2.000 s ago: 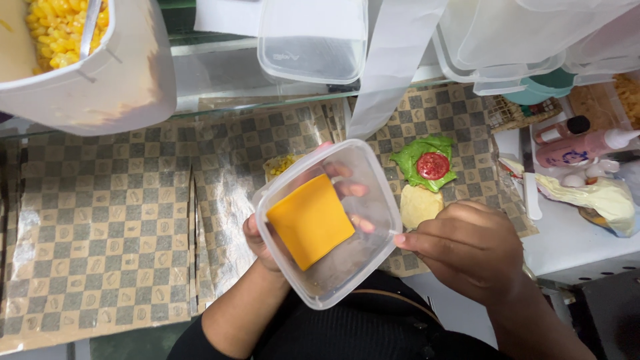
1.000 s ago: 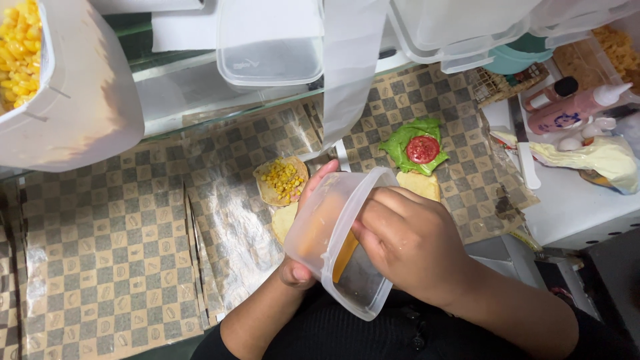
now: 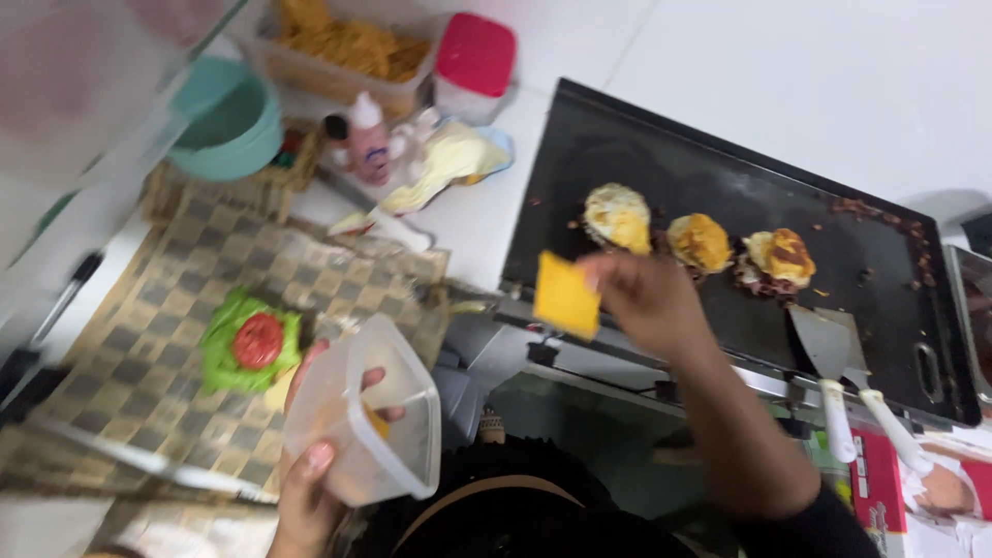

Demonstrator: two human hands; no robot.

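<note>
My left hand grips a clear plastic container from below and its far side; orange cheese slices lie inside. Between the fingers of my right hand hangs one orange cheese slice, at the front edge of a black griddle. On the griddle sit three stacks: a fried egg at the left, a browned egg-like topping in the middle, and another over meat at the right. A tomato slice rests on a lettuce leaf left of the container.
Two spatulas lean over the griddle's front edge, handles outward. Checkered paper covers the left counter. Behind it stand a teal bucket, a pink squeeze bottle, a red-lidded tub and a container of orange food shreds.
The view has swung right, bringing the griddle into sight. My right hand has come out of the container with a cheese slice and is now at the griddle's edge.
</note>
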